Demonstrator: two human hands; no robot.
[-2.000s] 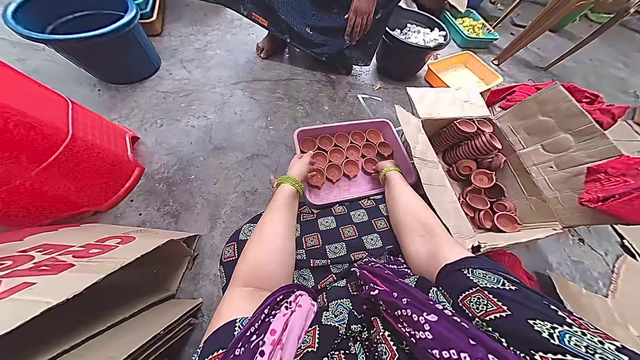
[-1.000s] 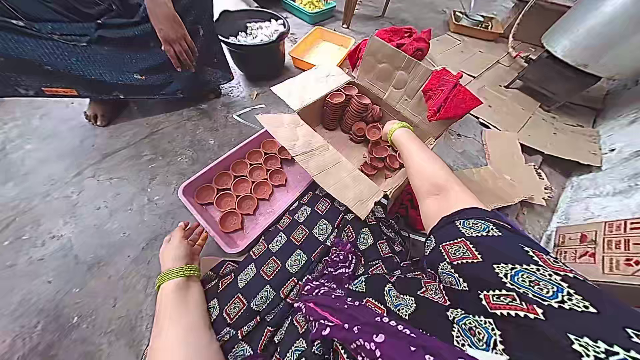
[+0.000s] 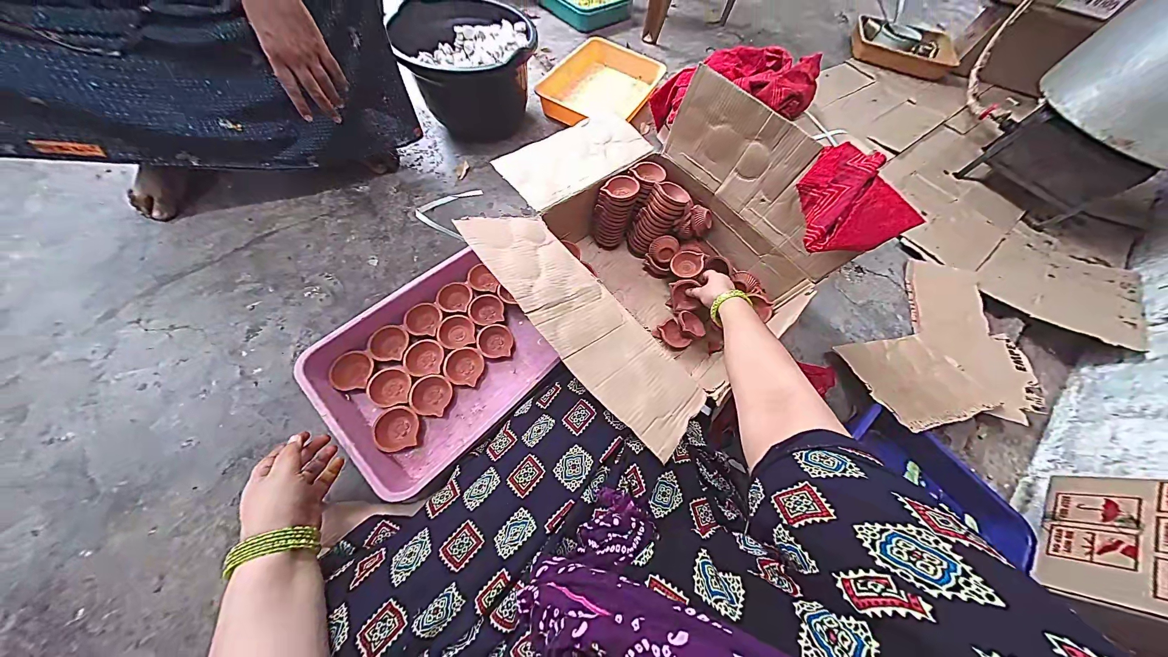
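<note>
Several clay diya lamps [image 3: 422, 357] stand in rows in a pink plastic tray [image 3: 319, 401] on the floor, its right part covered by a box flap. To the right, an open cardboard box [image 3: 620, 283] holds stacked clay diyas [image 3: 659, 217] at its back and loose ones nearer me. My right hand [image 3: 714, 290] reaches into the box with its fingers on a clay diya [image 3: 684, 294]; the fingertips are partly hidden. Just off the tray's near left corner, my left hand [image 3: 290, 479] is empty, palm up, with its fingers apart and slightly curled.
A person's hand [image 3: 306, 68] and foot [image 3: 157, 192] are at the upper left. Behind the box stand a black bucket [image 3: 470, 96] of white pieces and an orange tray [image 3: 547, 91]. Red cloth [image 3: 853, 205] lies over a box flap. Cardboard sheets [image 3: 949, 351] and a blue tray [image 3: 967, 493] are at right.
Two seconds ago both hands were at the pink tray's sides. My right hand has since moved into the cardboard box, and my left hand has let go of the tray. The view has swung right.
</note>
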